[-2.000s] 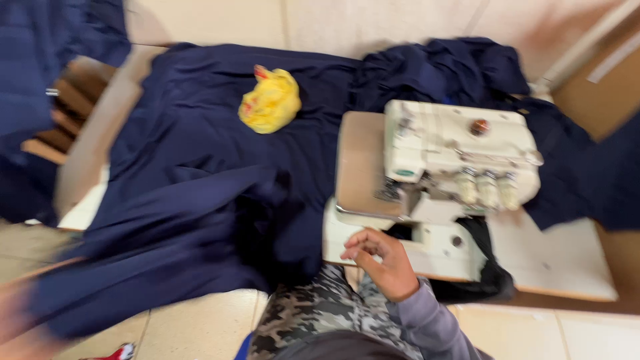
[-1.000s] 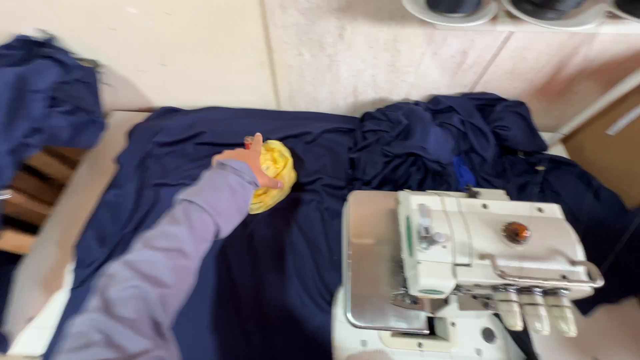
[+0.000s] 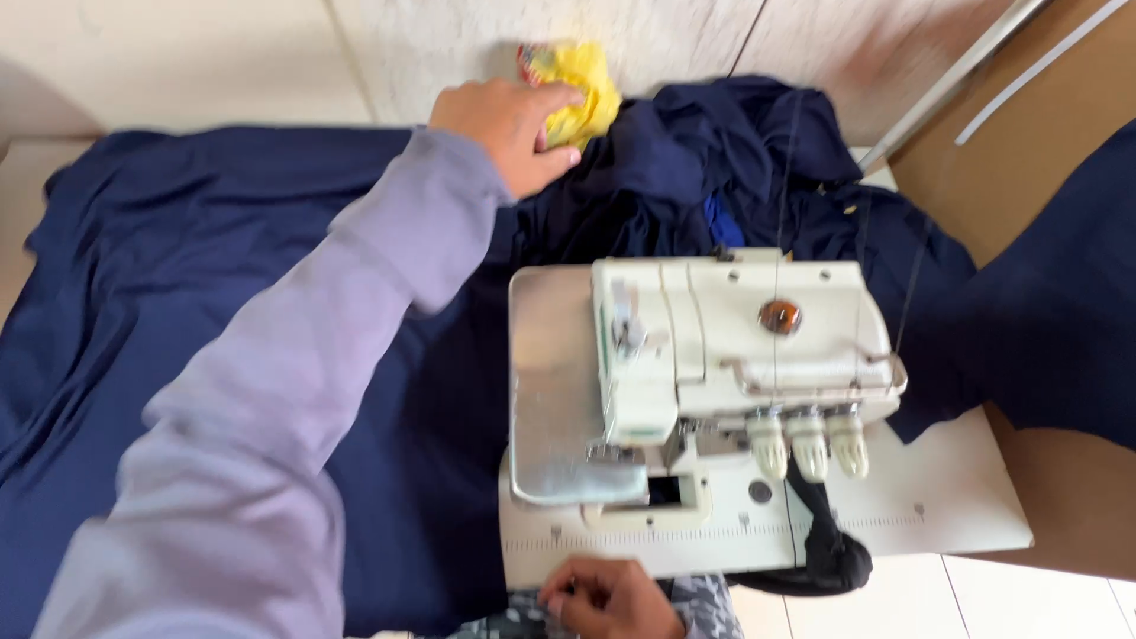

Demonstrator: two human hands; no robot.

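Observation:
My left hand [image 3: 506, 129] reaches to the wall side of the table and grips a crumpled yellow plastic bag [image 3: 581, 93] with red print at one end. Beneath my left sleeve, dark navy fabric [image 3: 222, 204] lies spread over the table. The white overlock sewing machine [image 3: 737, 337] stands right of it, with its metal cloth plate [image 3: 555, 382] facing the fabric. My right hand [image 3: 612, 599] rests at the front edge of the machine bed, near my lap, fingers curled; whether it holds anything is hidden.
Bunched navy fabric [image 3: 728, 151] is heaped behind the machine against the wall. More navy cloth [image 3: 1056, 311] hangs at the right beside a brown panel [image 3: 1021, 160]. Threads run upward from the machine. A knotted black cloth [image 3: 834, 555] hangs off the front edge.
My left hand came to the yellow bag on the navy fabric and has moved it right, toward the wall and the bunched cloth. My right hand has stayed near the machine's front edge.

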